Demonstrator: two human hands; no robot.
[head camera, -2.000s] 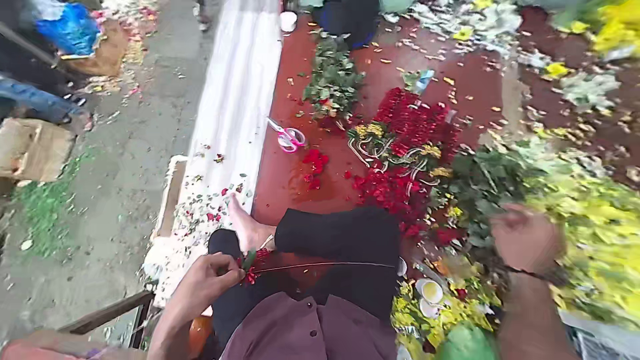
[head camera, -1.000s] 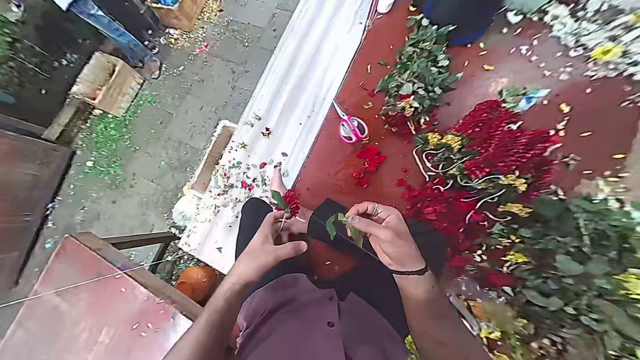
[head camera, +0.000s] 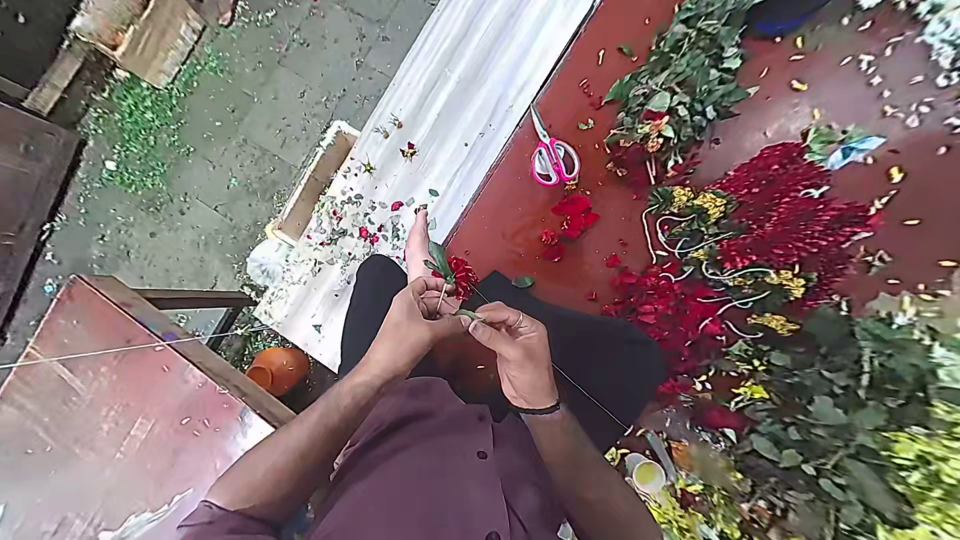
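Note:
My left hand (head camera: 420, 322) grips a small bunch of red flowers (head camera: 463, 277) with green leaves (head camera: 439, 261), held above my crossed legs. Close beside it, my right hand (head camera: 517, 349) pinches a green leaf (head camera: 469, 314) between thumb and fingers, at the stem end of the bunch. A thin thread (head camera: 589, 397) runs from near the hands down over my right leg. Pink-handled scissors (head camera: 555, 159) lie on the red floor ahead, near loose red petals (head camera: 575, 216).
Red garlands (head camera: 795, 217) with white cords lie to the right, below leafy stems (head camera: 686, 75). More foliage (head camera: 832, 427) and a small cup (head camera: 646, 475) are nearer. Leftward are a white cloth strip (head camera: 465, 97), an orange pot (head camera: 279, 370) and a raised red board (head camera: 135, 420).
My right hand has come from the foliage on the right to beside my left hand, bringing a leaf. In the last second the two hands have drawn closer together.

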